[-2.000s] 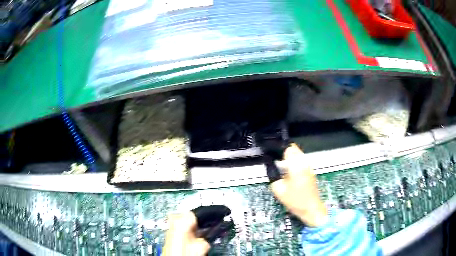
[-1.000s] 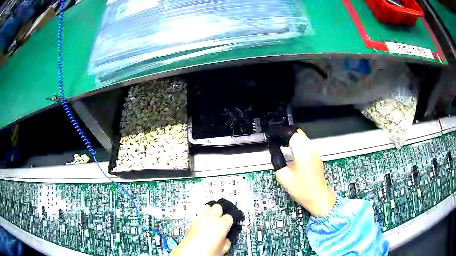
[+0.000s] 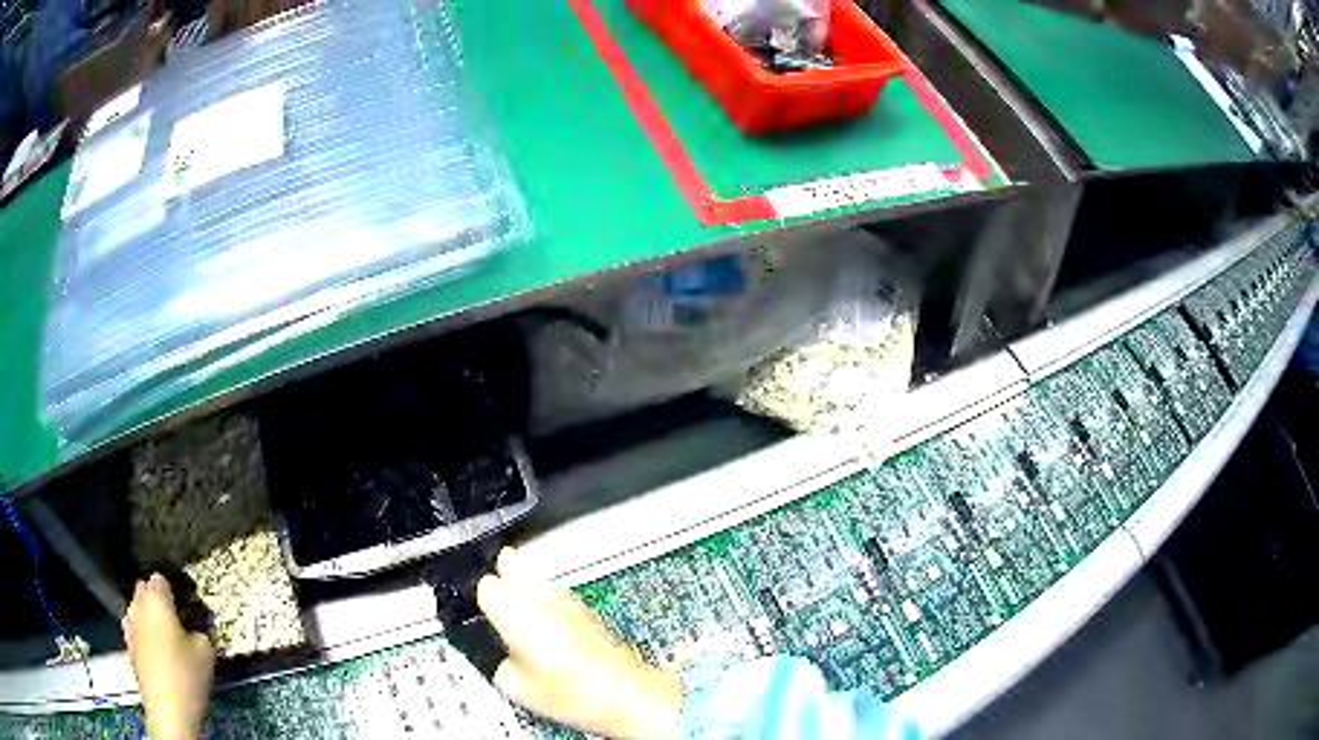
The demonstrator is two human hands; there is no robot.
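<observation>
My left hand (image 3: 169, 658) is at the front left of the bin of small cream parts (image 3: 249, 586); its fingertips overlap the bin's edge and whether they hold a part is not clear. My right hand (image 3: 557, 651) has black-covered fingers and is just in front of the pale front rim of the black tray (image 3: 420, 552), over the rail and board edge. Its fingertips are dark and blurred, so any part in them cannot be made out. Dark parts lie in the tray. Green circuit boards (image 3: 926, 571) run in a row below the bins.
A white rail (image 3: 694, 521) runs between bins and boards. A clear bag of cream parts (image 3: 825, 383) lies under the shelf at right. On the green shelf are ribbed clear plastic sheets (image 3: 289, 217) and a red box (image 3: 781, 80). A blue cord (image 3: 32, 557) hangs at far left.
The view has turned right, so bins and shelf items sit further left. My left hand has gone from over the boards to the cream parts bin. My right hand is now just in front of the black tray.
</observation>
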